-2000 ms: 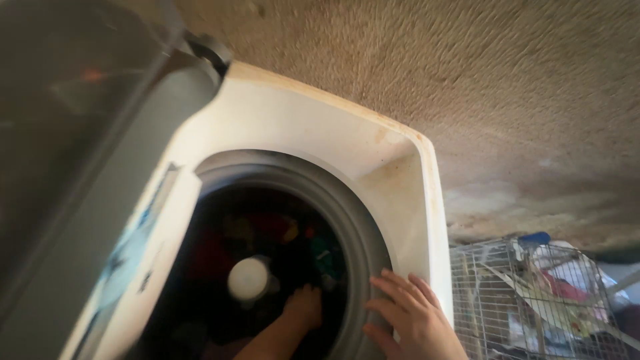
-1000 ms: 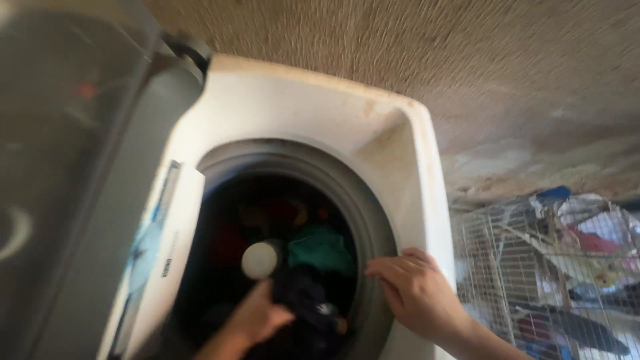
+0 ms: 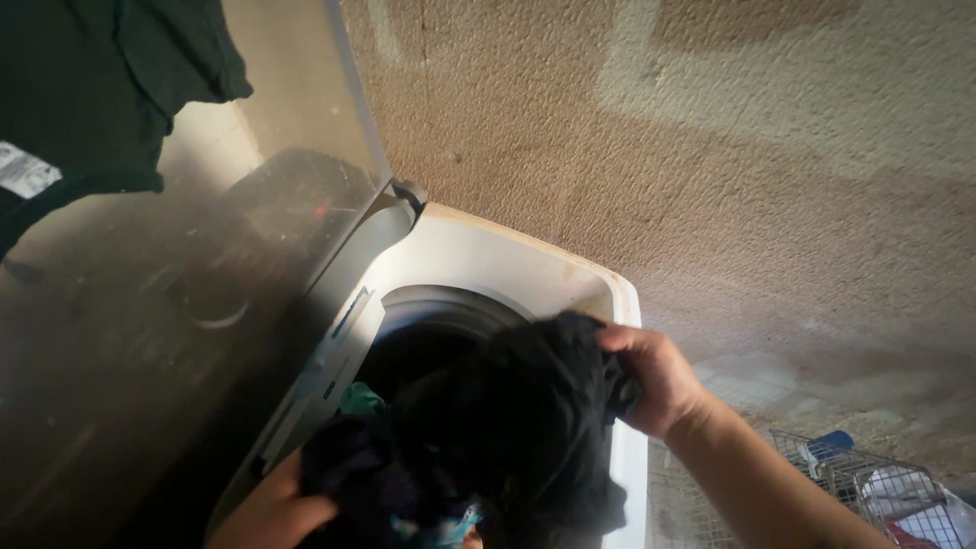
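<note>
Dark clothing (image 3: 526, 412) hangs bunched between my two hands above the drum opening (image 3: 450, 301) of a white top-loading washing machine (image 3: 496, 248). My right hand (image 3: 663, 381) grips its upper right edge, over the machine's right rim. At the lower left, my left hand (image 3: 282, 507) holds the darker, purplish part of the bundle; some of its fingers are hidden. A green cloth (image 3: 362, 398) shows just left of the bundle. Light blue printed fabric (image 3: 450, 530) peeks out at the bottom. The cloth hides most of the drum.
The machine's translucent lid (image 3: 252, 229) stands raised at the left. A dark green garment (image 3: 99, 99) with a white label is at the upper left. Behind the machine rises a rough plastered wall (image 3: 648, 152). A wire cage (image 3: 862, 473) holding assorted items stands at the lower right.
My left hand was down in the drum and has come up with dark clothing. My right hand has left the drum's rim and now grips that clothing. The view has shifted, showing the green garment.
</note>
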